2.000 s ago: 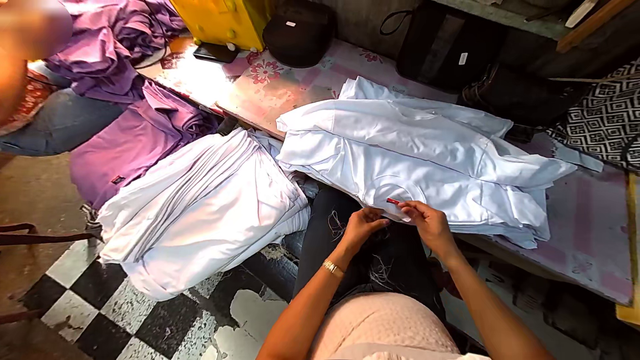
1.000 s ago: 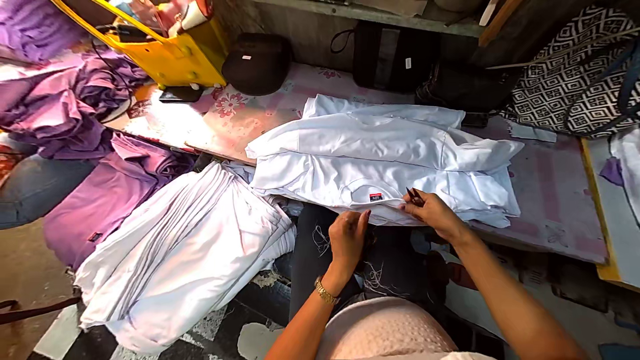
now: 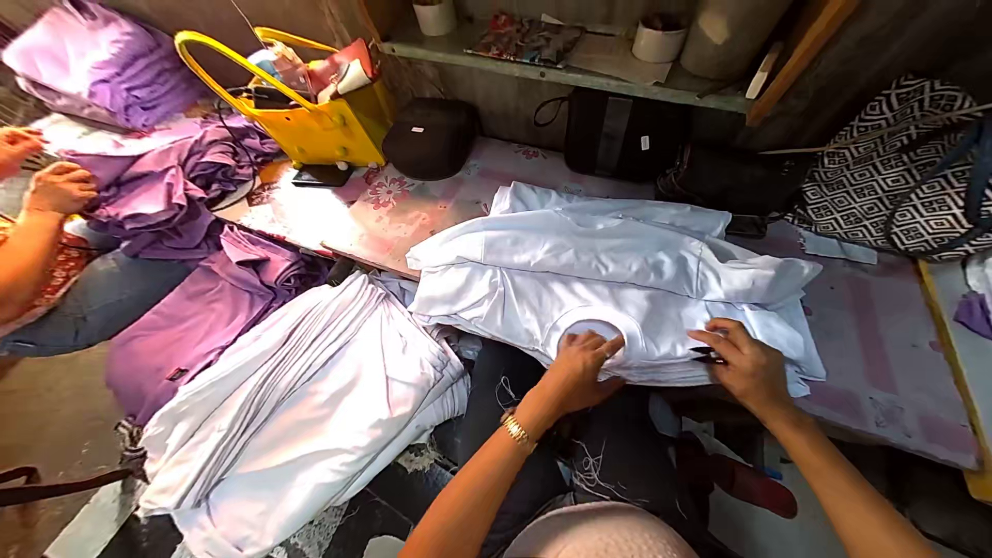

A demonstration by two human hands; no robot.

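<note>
White T-shirts (image 3: 597, 271) lie stacked on the low table in front of me, the top one with its round collar toward my lap. My left hand (image 3: 581, 364) rests at that collar, fingers over the neck opening; whether it grips the cloth is unclear. Over the shirt's lower right part, my right hand (image 3: 744, 364) holds a small dark tool (image 3: 707, 356), mostly hidden by the fingers, perhaps thread snips. To the left, a pile of folded white garments (image 3: 310, 411) hangs beside my legs. Loose threads (image 3: 593, 469) lie on my dark trousers.
Purple garments (image 3: 209, 310) lie at the left, where another person's hands (image 3: 58, 186) are near them. A yellow bag (image 3: 333, 124), a phone (image 3: 322, 177), black cases (image 3: 434, 139) and a patterned bag (image 3: 891, 186) stand along the back. A shelf (image 3: 542, 70) hangs above.
The small red label seen at the collar earlier is no longer visible. My left hand has moved onto the neck opening, and my right hand has moved away from the collar. The view has shifted upward.
</note>
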